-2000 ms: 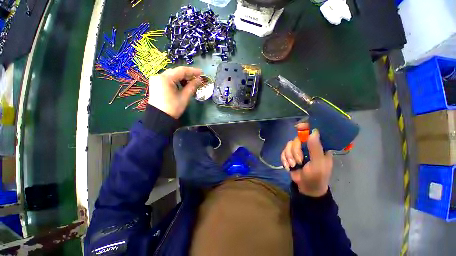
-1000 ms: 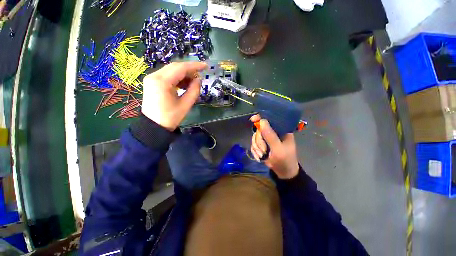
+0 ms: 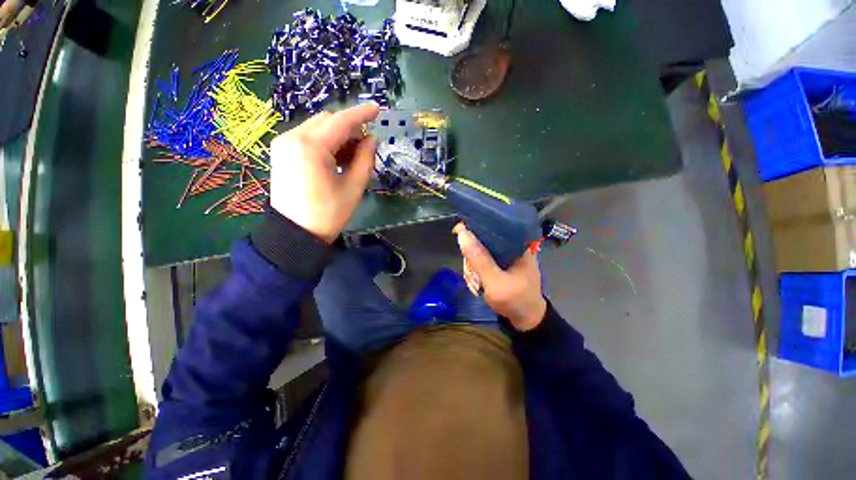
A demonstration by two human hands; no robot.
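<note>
My right hand [image 3: 507,281] grips the dark blue soldering gun [image 3: 493,223], its metal nose pointing left over the jig. The dark jig block [image 3: 434,150] lies at the bench edge, partly covered by the gun's nose. My left hand [image 3: 317,173] is at the jig's left side, thumb and index finger pinched close together; what is between them is too small to tell. Piles of blue lead wires [image 3: 188,117], yellow lead wires [image 3: 242,112] and red-brown lead wires [image 3: 230,183] lie left of my left hand. A heap of silver and black components [image 3: 328,64] lies beyond it.
A round brown dish [image 3: 479,73] and a white base [image 3: 436,25] stand beyond the jig. A white crumpled cloth [image 3: 587,7] lies at the far side. Blue bins [image 3: 809,319] and yellow-black floor tape [image 3: 741,225] are at the right. A conveyor [image 3: 94,187] runs at the left.
The view has shifted. My right hand has brought the gun left, from beside the jig to over it, and its nose has since tilted slightly. My left hand stays beside the jig.
</note>
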